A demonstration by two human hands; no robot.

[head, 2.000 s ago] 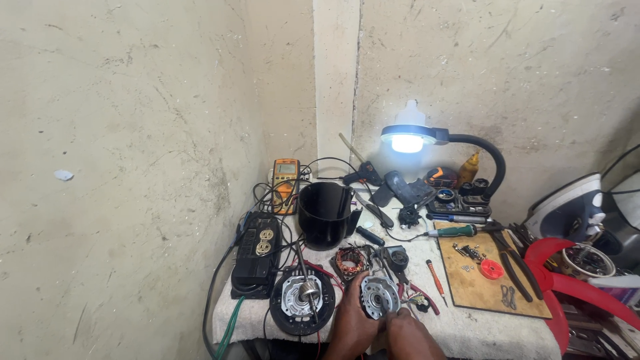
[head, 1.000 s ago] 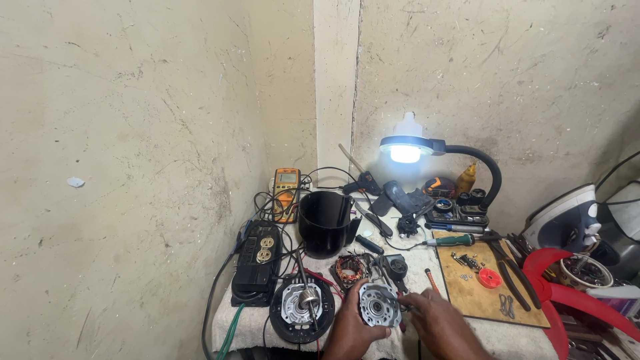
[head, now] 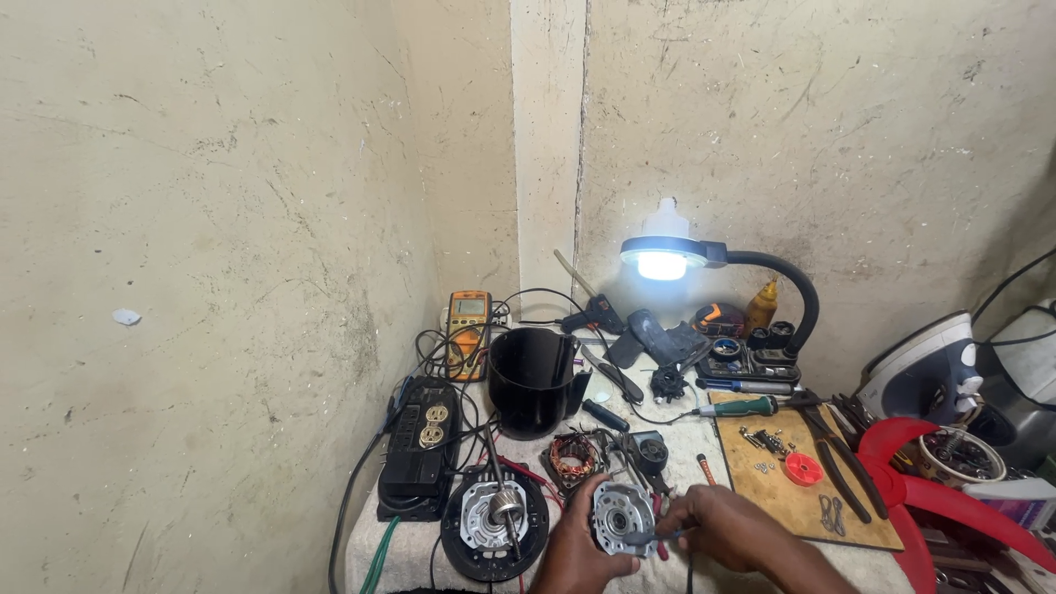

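My left hand grips a round cast-metal motor end cover by its edge, its open face with a central bearing turned up. My right hand holds a slim, dark tool, its tip at the cover's lower inner rim; its exact kind is unclear. Just left, a second metal cover on a black round base carries a rotor with its shaft, which stands tilted. Behind my left hand lies a stator with copper windings. A small screwdriver with an orange handle lies behind my right hand.
A black cylindrical housing, an orange multimeter and a black power strip stand left. On the right, a wooden board bears screws, a red round dish and pliers. A lit gooseneck lamp hangs over several tools. Red fan blades lie beyond.
The cover has turned in my left hand, so its inner face shows more fully upward. My right hand has shifted a little from the cover's side to its lower rim.
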